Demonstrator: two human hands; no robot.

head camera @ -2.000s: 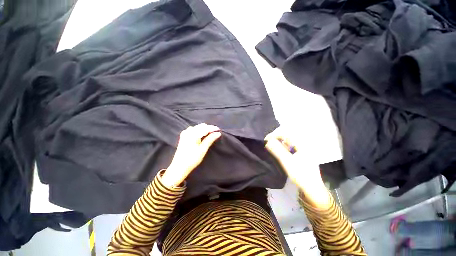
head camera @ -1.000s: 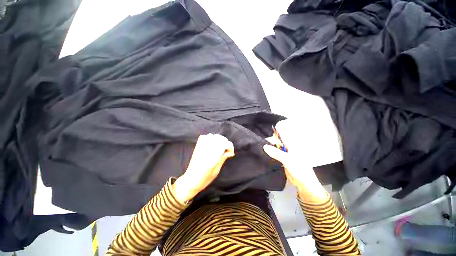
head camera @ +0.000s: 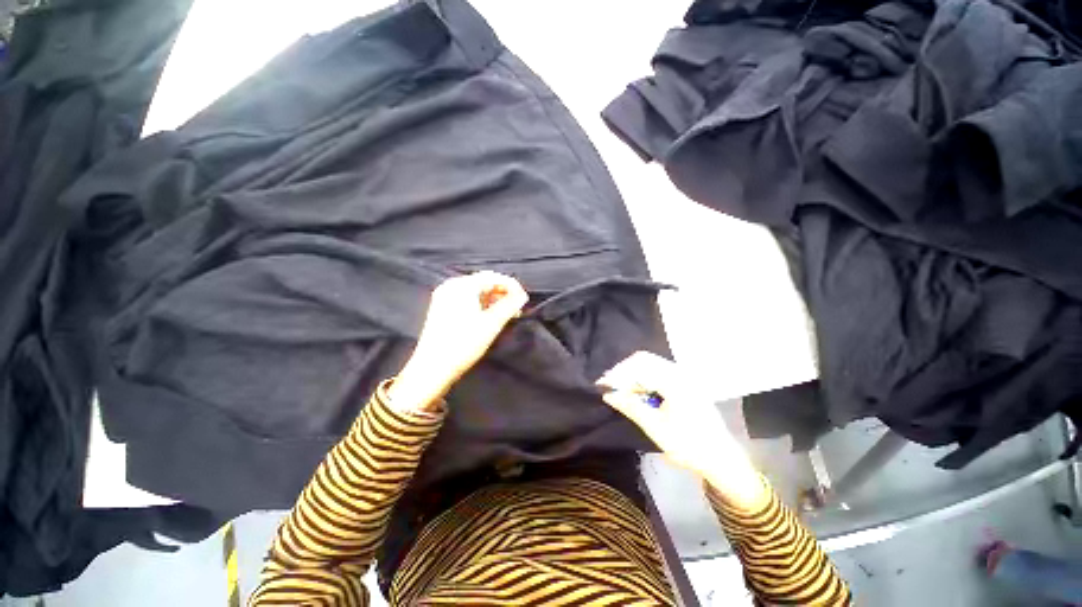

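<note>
A dark garment [head camera: 356,213] lies spread over the white tabletop in front of me, with a thin straight seam line [head camera: 534,260] across it. My left hand [head camera: 466,323] is closed on a fold of the garment near its middle. My right hand [head camera: 659,409] is at the garment's near right edge, fingers bent. A small blue part of the thread snips [head camera: 653,401] shows between its fingers; the blades are hidden. The cloth between my hands is folded and raised in creases. No loose thread can be made out.
A large crumpled heap of dark garments [head camera: 902,190] lies at the right. More dark cloth [head camera: 48,308] hangs over the table's left side. Below right are the pale floor, a curved metal bar [head camera: 949,508] and part of a person [head camera: 1032,569] at the frame's edge.
My left hand has moved up and left, and holds the fold higher. My right hand has come down and slightly left. The raised flap of cloth between them has changed shape.
</note>
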